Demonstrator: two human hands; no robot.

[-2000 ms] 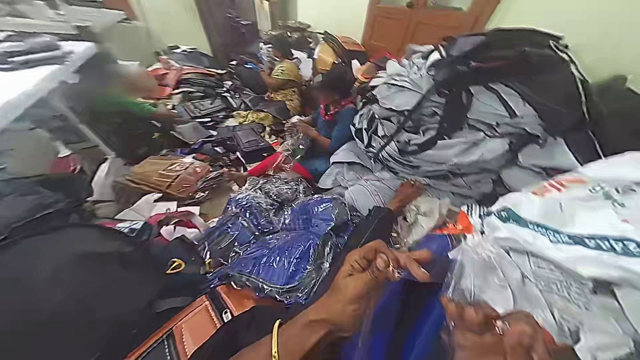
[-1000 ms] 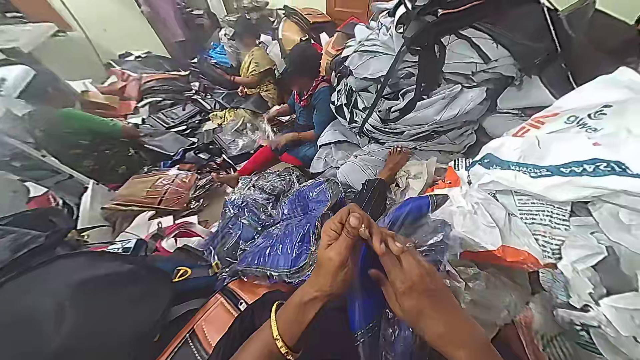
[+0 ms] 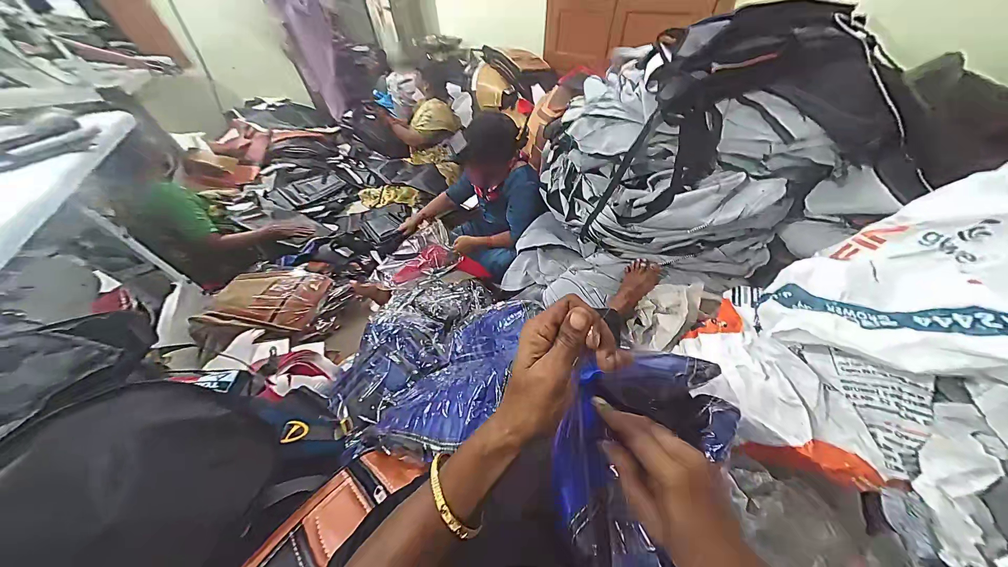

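Observation:
My left hand, with a gold bangle at its wrist, pinches the gathered top of a clear plastic bag around a blue item. Just below and to the right, my right hand has its fingers stretched out along the plastic; whether it grips any of it cannot be told. The bagged blue item hangs under both hands, its lower part partly behind my right hand. A pile of blue items in clear plastic lies just beyond my left forearm.
Black bags and a brown and black item lie at left. A heap of grey material stands behind, white printed sacks at right. Several people sit among piled goods, one in a blue top. A bare foot rests ahead.
My two hands were close together at the fingertips a second ago; now my right hand is lower, beside the blue item. The person in the blue top has reached an arm out to the left.

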